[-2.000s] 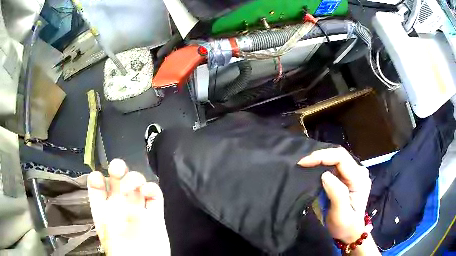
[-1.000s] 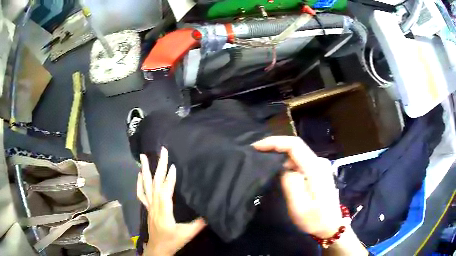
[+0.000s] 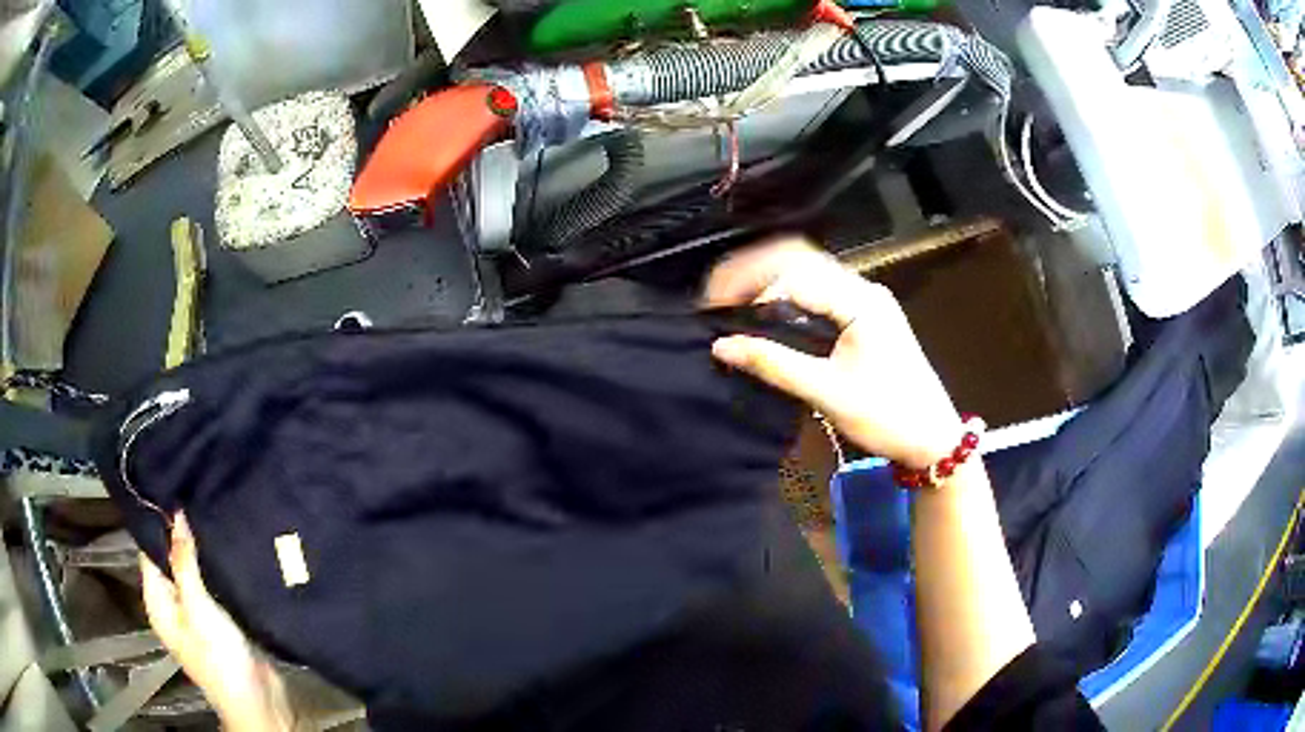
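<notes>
A large dark navy-black bag point(image 3: 544, 501) is stretched between my hands across my lap. A small white label point(image 3: 292, 559) shows on its left part, and a thin pale line or thread curves at its upper left corner. My left hand point(image 3: 208, 629) holds the bag's left edge, with part of the hand hidden and cut off by the lower edge. My right hand point(image 3: 823, 336) pinches the bag's upper right edge between thumb and fingers. The orange-red suction head point(image 3: 437, 147) is beyond the bag, not touching it.
Black bags point(image 3: 1131, 472) lie in a blue bin point(image 3: 880, 572) at the right. A brown box point(image 3: 988, 322) stands behind it. A grey hose point(image 3: 773, 65) runs below a green panel point(image 3: 644, 20). A speckled stand base point(image 3: 286, 169) and beige-brown bags point(image 3: 108, 586) are at the left.
The bag has been raised and spread out wide, and its white label now shows. My left hand has moved left to the bag's edge. My right hand has moved up.
</notes>
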